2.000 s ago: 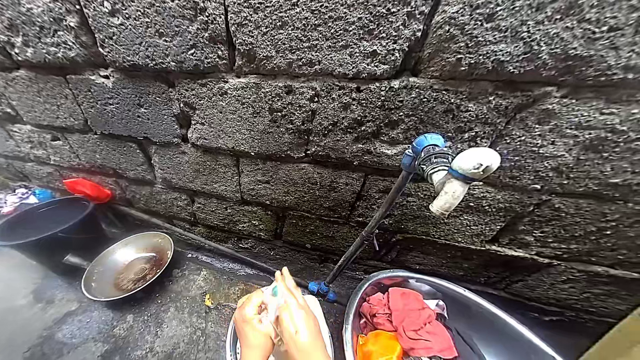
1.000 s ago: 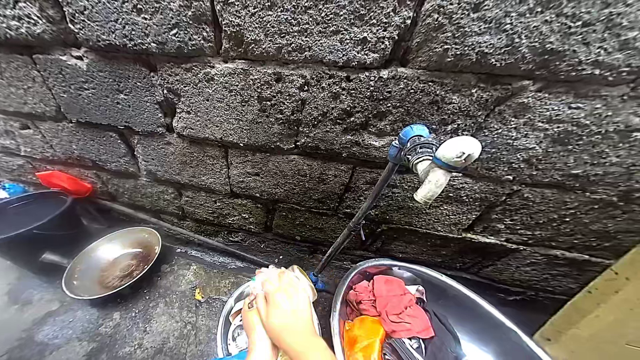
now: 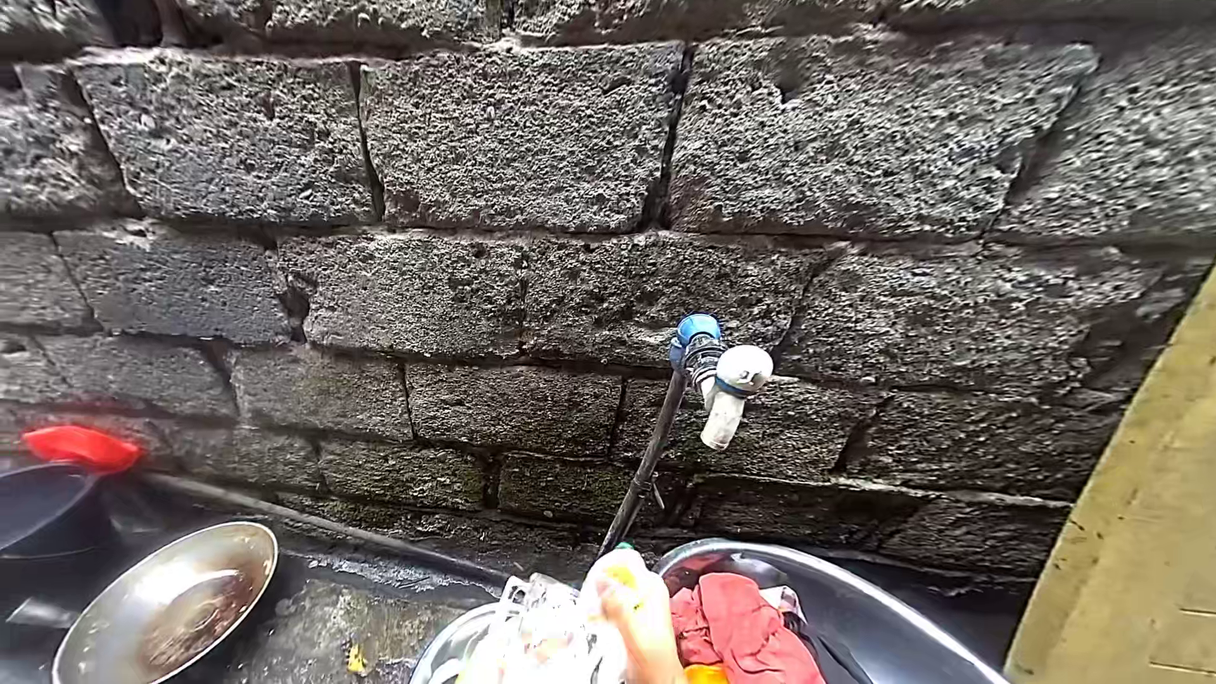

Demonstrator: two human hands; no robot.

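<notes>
At the bottom centre, my right hand [image 3: 644, 622] is closed around a small, pale, partly yellow and green thing [image 3: 619, 575], too washed out to name. Just left of it is a clear and white, shiny item [image 3: 556, 617], perhaps plastic, above a round metal basin [image 3: 445, 651]. Glare hides my left hand, so its grip cannot be made out. To the right, a large stainless steel basin [image 3: 907, 608] holds red cloth [image 3: 750, 622], orange cloth [image 3: 705, 674] and dark cloth [image 3: 826, 655].
A white tap [image 3: 727, 408] on a dark pipe [image 3: 646, 465] stands against the block wall [image 3: 513, 304]. At the left are a metal frying pan [image 3: 171, 603], a dark tub [image 3: 38, 508] and a red plastic item [image 3: 84, 446]. A yellowish panel [image 3: 1130, 532] borders the right side.
My hands, bare and close together over the small basin one second ago, are now partly covered by the clear and white item. The view has tilted upward.
</notes>
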